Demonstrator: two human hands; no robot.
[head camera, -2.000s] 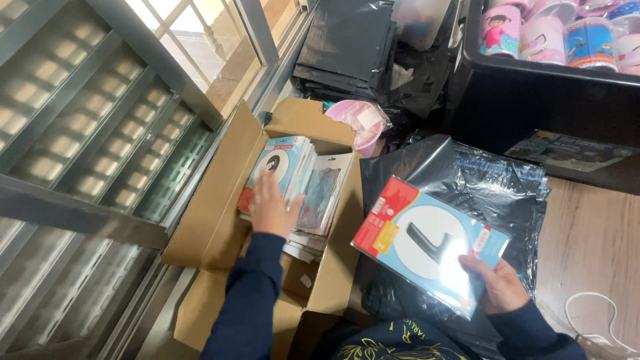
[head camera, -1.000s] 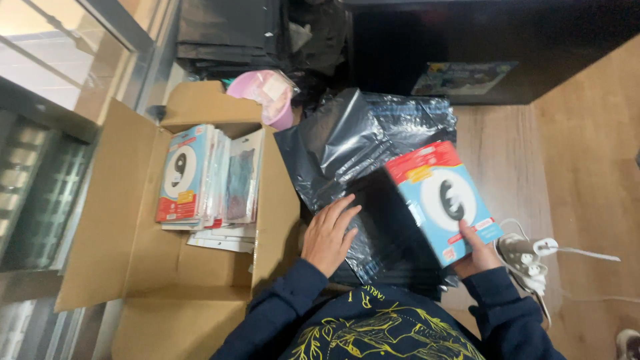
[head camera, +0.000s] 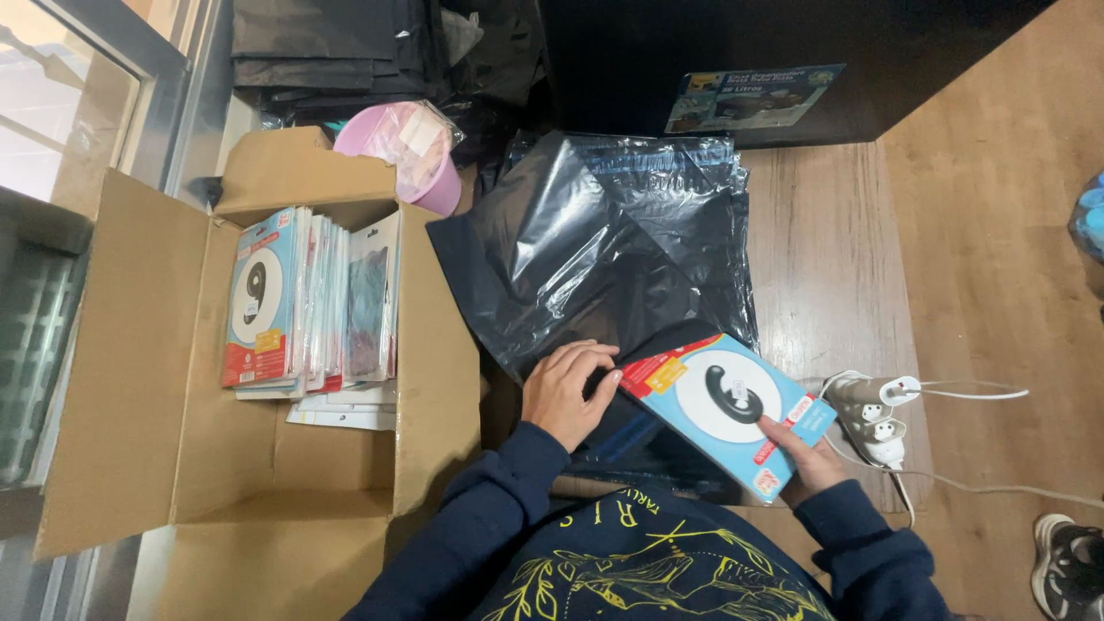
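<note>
My right hand (head camera: 806, 457) grips the lower right end of a blue and red number balloon packet (head camera: 733, 397), tilted, its upper left corner at the mouth of a black plastic mailing bag (head camera: 604, 250). My left hand (head camera: 571, 388) is on the bag's edge beside that corner, thumb and fingers pinching the plastic. The bag lies on a stack of similar bags. To the left, an open cardboard box (head camera: 435, 345) holds a row of upright flat packets (head camera: 261, 302), the front one showing a dark number balloon.
A pink bucket (head camera: 442, 185) with wrapped items stands behind the box, near folded black bags (head camera: 319, 52). A large black storage bin (head camera: 604, 69) stands at the back. A white power strip (head camera: 871, 423) with cables lies right of the bags; a shoe (head camera: 1069, 565) shows at lower right.
The packet in my right hand has moved left to the bag, and is now tilted the other way. My left hand, over the box two seconds ago, is now at the bag's edge.
</note>
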